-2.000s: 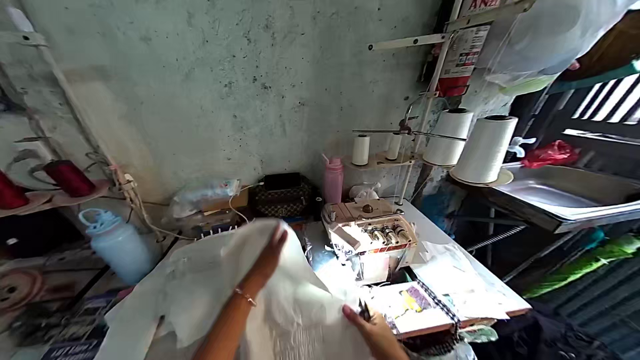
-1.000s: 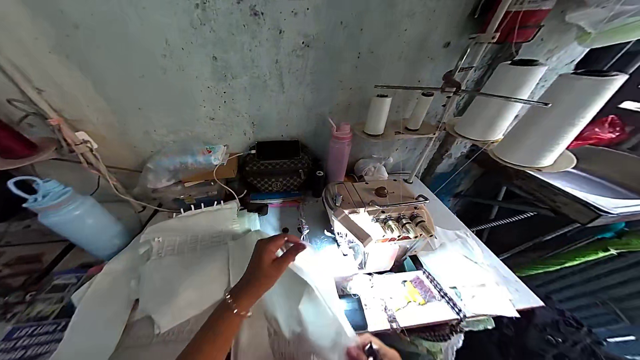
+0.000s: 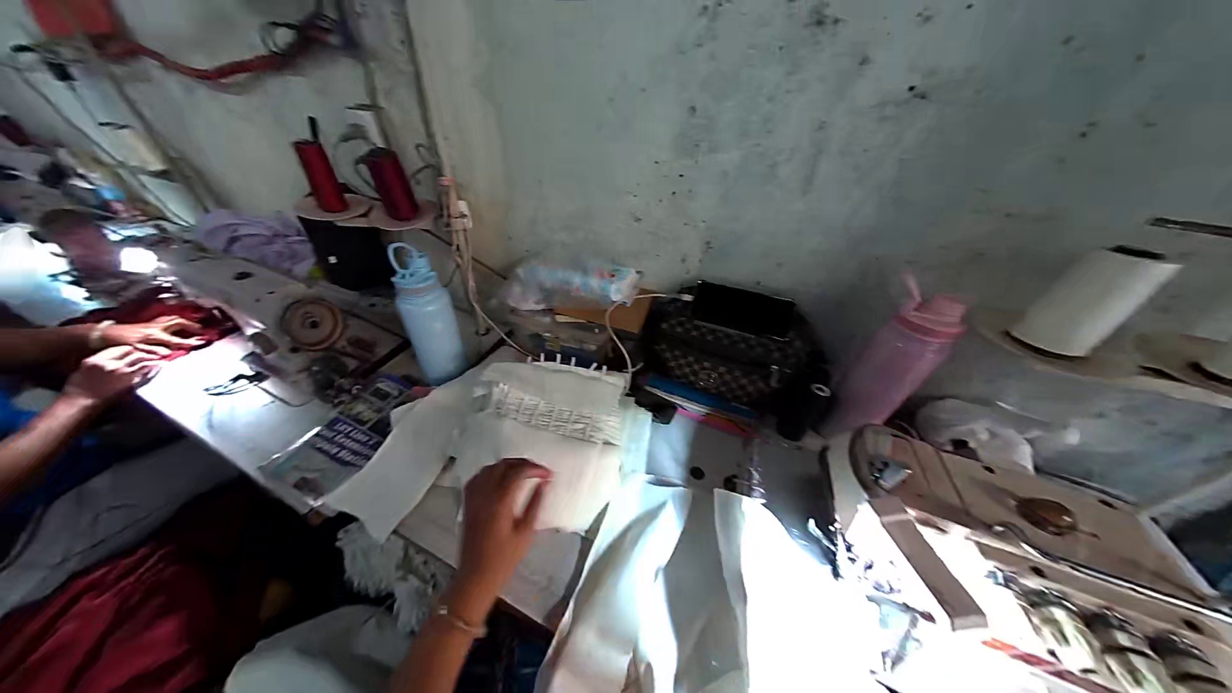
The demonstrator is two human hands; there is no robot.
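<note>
My left hand (image 3: 505, 515) rests over or just above the white fabric pieces (image 3: 568, 472) stacked on the left part of the table; its fingers are bent and whether they pinch the cloth is unclear. The stack has a gathered, stitched band near its far edge. Just right of that hand, a larger white fabric (image 3: 712, 597) lies in folds toward the sewing machine (image 3: 1039, 520), brightly lit on its right side. My right hand is out of view.
A light blue bottle (image 3: 430, 322) stands behind the stack. A checkered bag (image 3: 731, 351) with a phone on top and a pink bottle (image 3: 900, 361) stand along the wall. At the left, a co-worker's hands (image 3: 130, 356) are on red fabric beside another machine.
The view has swung left, bringing the co-worker's hands into sight. My left hand has moved from the larger fabric to the stacked pieces. My right hand has left the view.
</note>
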